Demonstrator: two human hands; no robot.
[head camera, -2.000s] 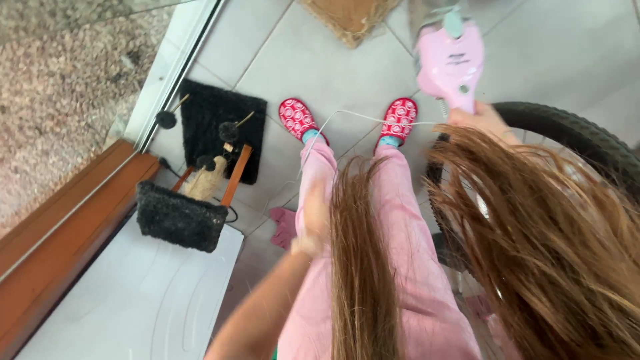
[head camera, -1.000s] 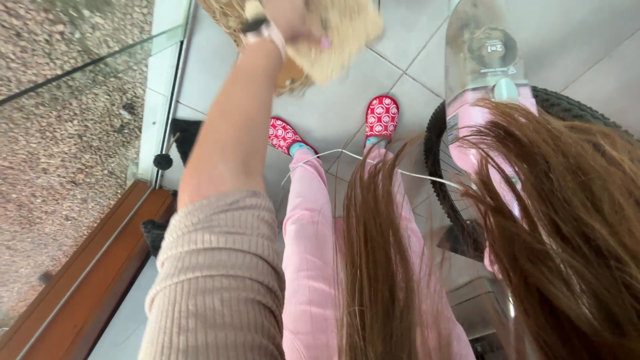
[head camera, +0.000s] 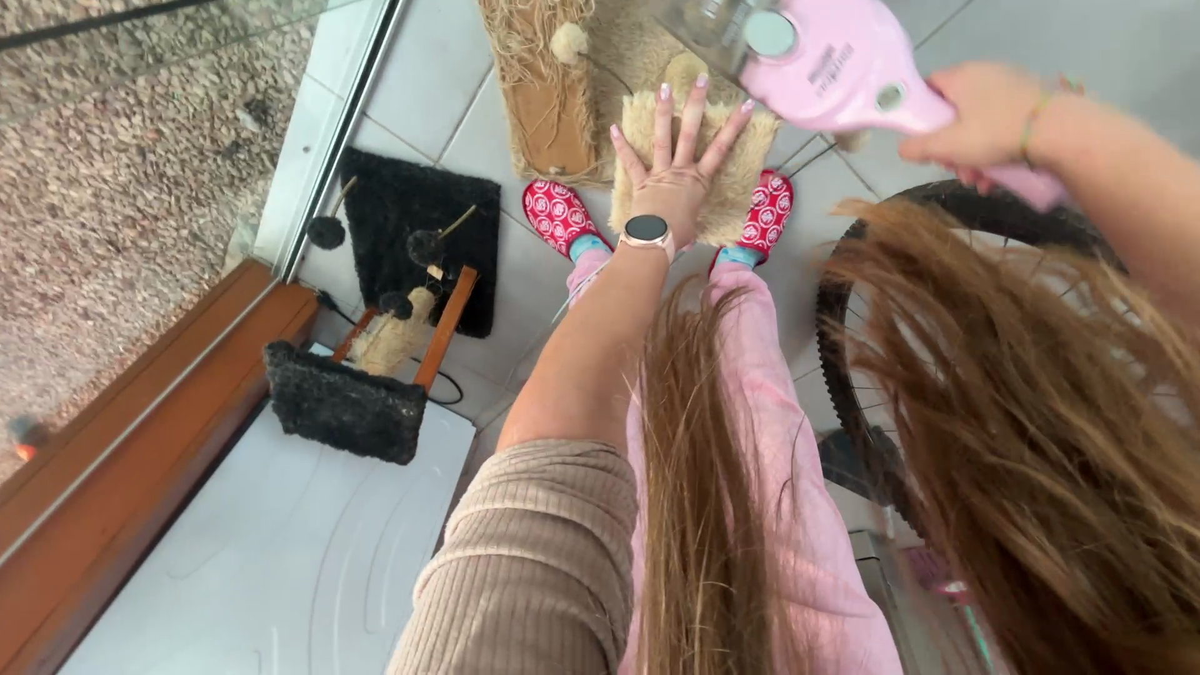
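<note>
My left hand (head camera: 670, 183) lies with fingers spread on a beige plush platform (head camera: 736, 202), which looks like part of a beige cat scratcher (head camera: 553, 122) with frayed cord and a pompom (head camera: 569, 42). It wears a watch (head camera: 646, 230) at the wrist. My right hand (head camera: 984, 122) is closed around the handle of a pink handheld device (head camera: 844, 66) with a clear front, perhaps a small vacuum cleaner. The device's clear end is above the far part of the beige scratcher, partly cut off by the frame; whether it touches cannot be told.
To the left, a black plush cat scratcher (head camera: 345, 403) with pompoms stands beside a white surface (head camera: 272, 534). A glass door with a brown frame (head camera: 150, 469) borders pebbly ground. A bicycle wheel (head camera: 834, 319) is at right. Long hair hangs over the pink trousers (head camera: 769, 394) and red clogs (head camera: 560, 214).
The left hand, earlier blurred over the beige scratcher, now rests spread on its plush platform. The pink device has moved left, over the scratcher, still in the right hand.
</note>
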